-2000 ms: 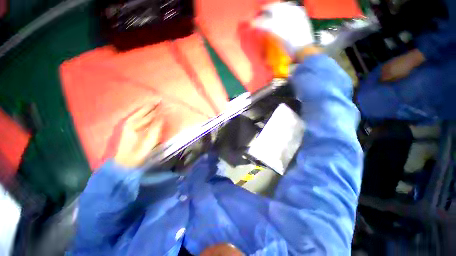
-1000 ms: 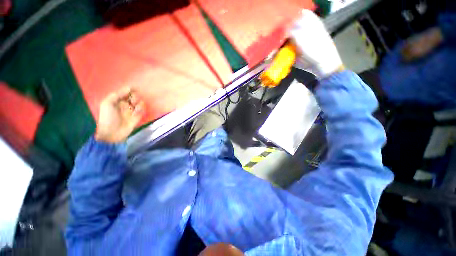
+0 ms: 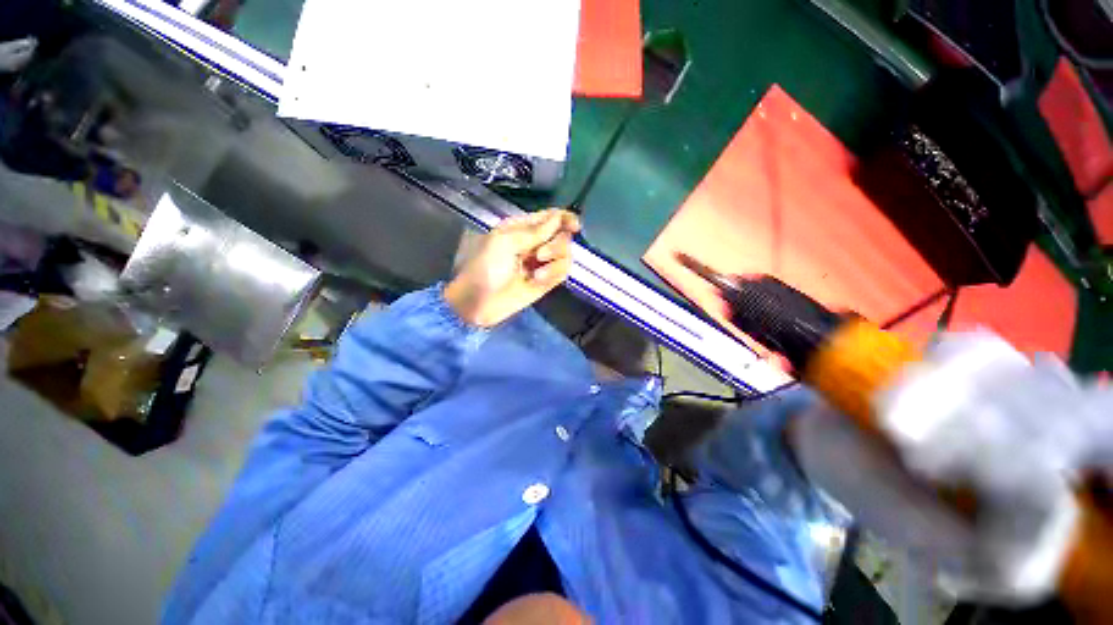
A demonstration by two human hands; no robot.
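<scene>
My right hand [image 3: 1001,452], in a white glove and blurred close to the camera, grips the electric screwdriver [image 3: 860,366]. Its orange barrel and black nose point left over a red pad. My bare left hand [image 3: 513,269] is curled at the metal rail, thumb and fingertips pinched together. Small dark bits, apparently screws [image 3: 537,261], show between its fingers, too small to tell clearly. The white box-shaped chassis [image 3: 433,73] lies beyond my left hand, with two fan openings on its near side. The screwdriver and my left hand are both apart from it.
A black screw bin [image 3: 946,183] with shiny bits stands on the red pad [image 3: 769,195] at right. A green board [image 3: 659,159] lies under the pads. The metal rail [image 3: 659,315] crosses in front of me. A black cord [image 3: 720,556] hangs over my lap. A silvery box [image 3: 220,275] is at lower left.
The view has swung left, bringing in the white chassis. The screwdriver in my right hand is now nearer the camera, nose pointing left. My left hand has gone from palm-up over the pad to pinched near the rail.
</scene>
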